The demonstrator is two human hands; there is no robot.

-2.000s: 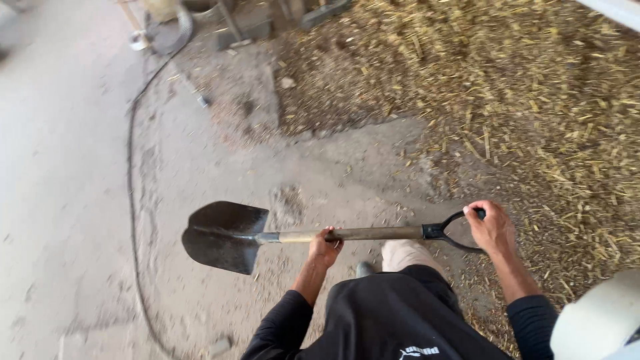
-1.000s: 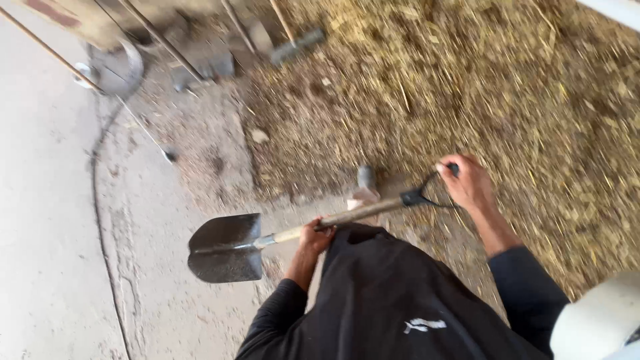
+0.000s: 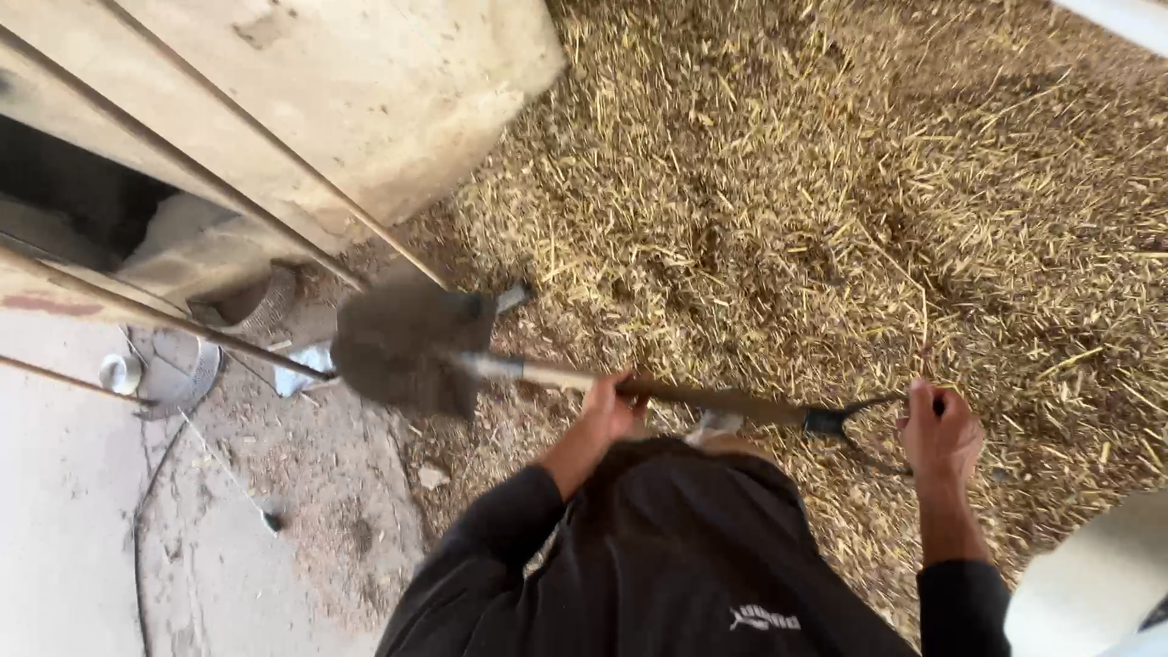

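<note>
A shovel (image 3: 730, 400) with a wooden shaft lies across the front of my body. My left hand (image 3: 610, 411) is wrapped around the shaft, nearer the blade. At the shaft's far end my right hand (image 3: 940, 433) grips the black D-shaped handle. The dark metal blade (image 3: 401, 342) points left, blurred, and overlaps the lower ends of long-handled tools leaning at the wall. Whether the blade touches them I cannot tell.
Chopped straw (image 3: 776, 201) covers the ground ahead and right. A pale plastered wall (image 3: 411, 82) stands upper left, with several wooden tool handles (image 3: 182, 155) against it. A dark hose or cable (image 3: 139, 547) runs over the concrete floor (image 3: 64, 511). A pale post or rail (image 3: 1095, 566) is lower right.
The view has shifted towards the wall and the straw. Both hands have kept their hold on the shovel, whose blade was over bare floor earlier and now overlaps the leaning tools.
</note>
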